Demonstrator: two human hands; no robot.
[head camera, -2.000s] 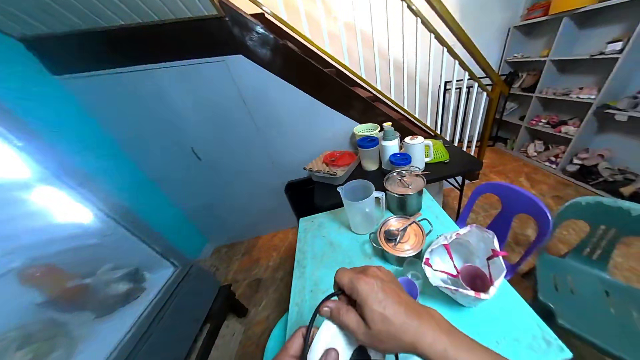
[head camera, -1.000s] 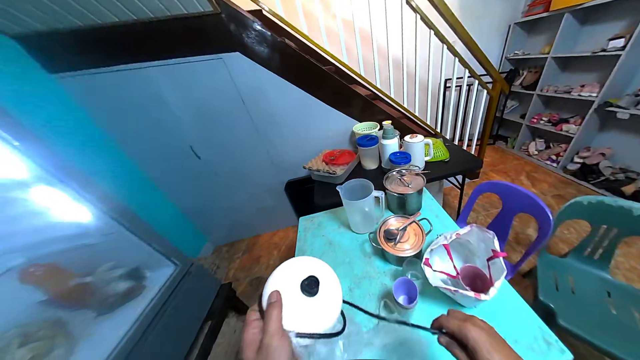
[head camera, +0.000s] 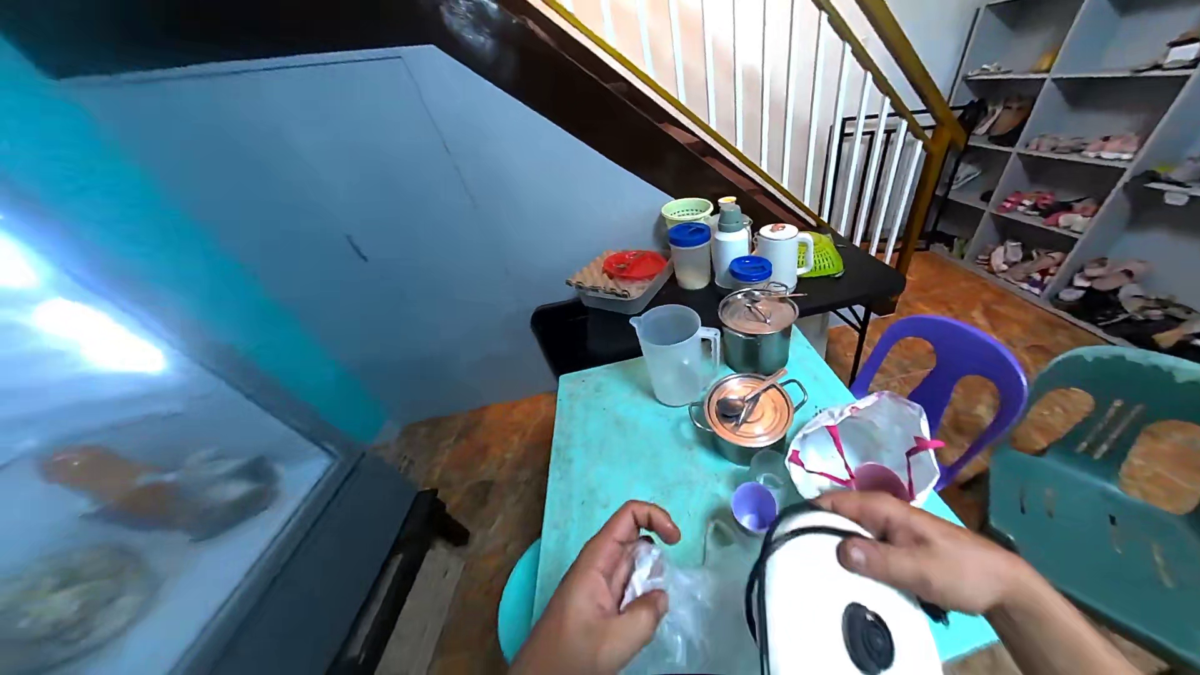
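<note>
My right hand (head camera: 923, 548) holds a white rounded appliance with a black knob (head camera: 848, 600) at the lower right, a black cord looped around its side. My left hand (head camera: 614, 595) pinches a clear plastic bag (head camera: 684, 609) over the near part of the turquoise table (head camera: 600, 459). Beyond the hands stand a purple cup (head camera: 755, 507), a clear glass, and a lidded steel pot (head camera: 748, 412) with a spoon on top. A white drawstring bag (head camera: 867, 431) with pink ties holds a pink item, just behind my right hand.
A plastic pitcher (head camera: 675, 356) and a taller lidded pot (head camera: 757, 333) stand at the table's far end. Behind is a black table (head camera: 848, 281) with jars, a flask and a tray. Purple (head camera: 1003, 366) and green (head camera: 1078, 525) chairs stand right; a glass display case (head camera: 169, 525) is left.
The white appliance has moved right, from my left hand to my right. Its cord, stretched between my hands a second ago, is now looped around it. My left hand now grips the plastic bag.
</note>
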